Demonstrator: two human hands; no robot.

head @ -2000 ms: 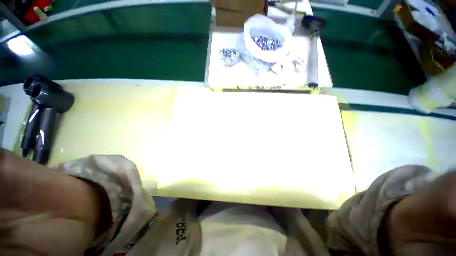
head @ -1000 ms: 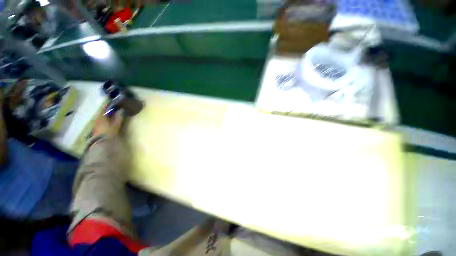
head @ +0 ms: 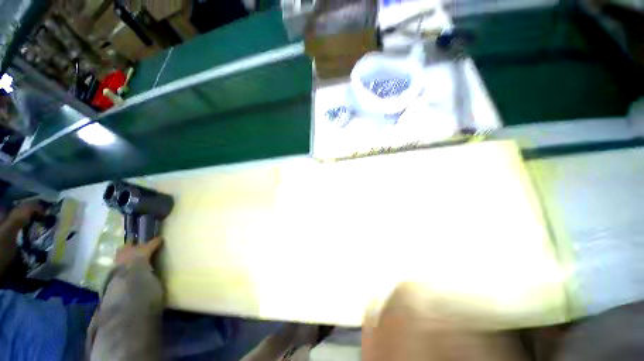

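Observation:
Two dark grey hair dryers [head: 150,203] lie side by side at the left end of the yellow-covered bench [head: 219,233], with their round open heads toward the far side. My left hand [head: 139,252] is closed around the lower part of the dryer handles; its fingers are partly hidden, and whether it holds one or both cannot be told. My right hand [head: 416,328] is blurred and cut off at the bottom edge, low over the bench's near edge. Its fingers cannot be made out.
Beyond the mat, a white tray [head: 328,144] bears a white bowl [head: 387,88] of tiny bits, a small pile of bits and a black-headed tool. A brown carton [head: 341,46] stands behind. A green conveyor [head: 240,120] runs across. A person's arm [head: 13,229] is at far left.
The view has swung left and partly back. My left hand has reached from the near left edge to the dryer handles. My right hand has moved inward along the bottom edge.

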